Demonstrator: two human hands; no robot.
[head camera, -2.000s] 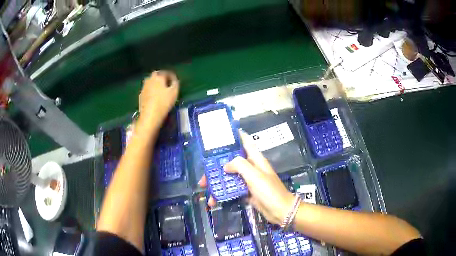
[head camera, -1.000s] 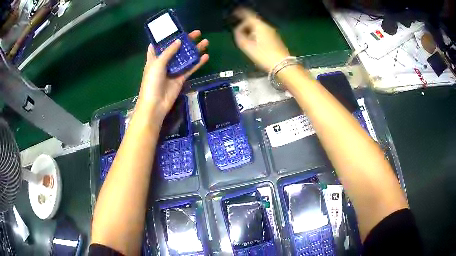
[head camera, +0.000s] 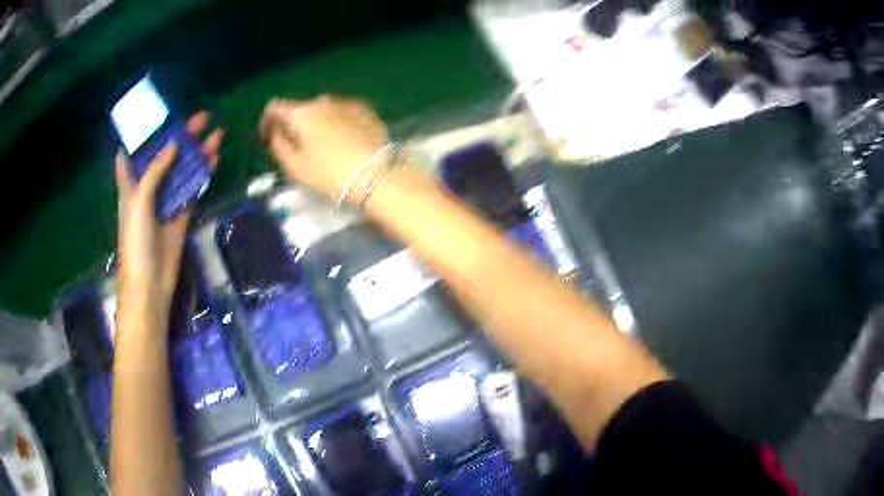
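Observation:
My left hand (head camera: 155, 184) holds a blue keypad phone (head camera: 163, 145) upright above the green belt, its screen glowing white and the thumb over the keypad. My right hand (head camera: 325, 140) is curled above the back edge of the tray, blurred; whether it holds anything cannot be seen. The clear blister tray (head camera: 407, 334) below holds several blue phones with dark or reflecting screens, such as the phone (head camera: 281, 300) in the back row. A white label strip (head camera: 393, 283) lies in a pocket without a phone.
The green conveyor belt (head camera: 407, 68) runs behind the tray. White printed sheets with small dark items (head camera: 620, 87) lie at the upper right. Dark green mat (head camera: 717, 232) lies right of the tray. A round white disc (head camera: 21, 450) is at the lower left edge.
The view has swung, so the tray appears further left. My left hand still holds the lit phone. My right hand has moved left, closer to it. Earlier, my right hand held the lit phone.

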